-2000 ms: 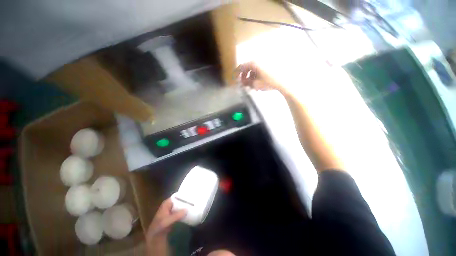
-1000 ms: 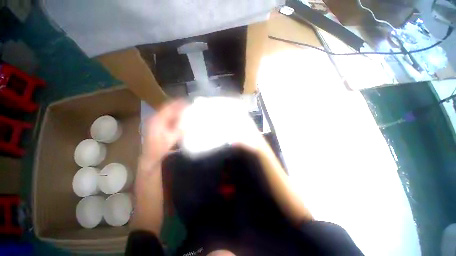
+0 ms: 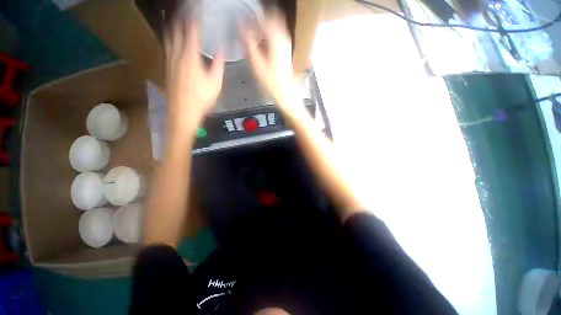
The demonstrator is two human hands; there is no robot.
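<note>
A white round plastic housing [image 3: 229, 29] is at the machine opening, top centre, above the grey metal table [image 3: 241, 86]. My left hand [image 3: 195, 71] is on its left side and my right hand [image 3: 268, 54] on its right side. Both hands are bare and blurred, with the housing between them. The black front panel below shows the left green button [image 3: 201, 132] and a red button [image 3: 251, 124]. My right forearm crosses the panel's right end, and the right green button is hidden. The machine's pale upright is not visible behind the housing.
An open brown carton [image 3: 52, 101] at the left holds several white housings [image 3: 122, 185]. Brown cardboard guards [image 3: 126, 31] flank the opening. A glaring white bench [image 3: 400, 160] lies to the right, then a green belt [image 3: 507, 178]. A dark cable [image 3: 455, 27] crosses the upper right. Red stools [image 3: 11, 77] stand far left.
Both hands have carried the housing from in front of the panel up and forward into the machine opening. Earlier only my left hand held it. The front panel is visible again and the view has shifted.
</note>
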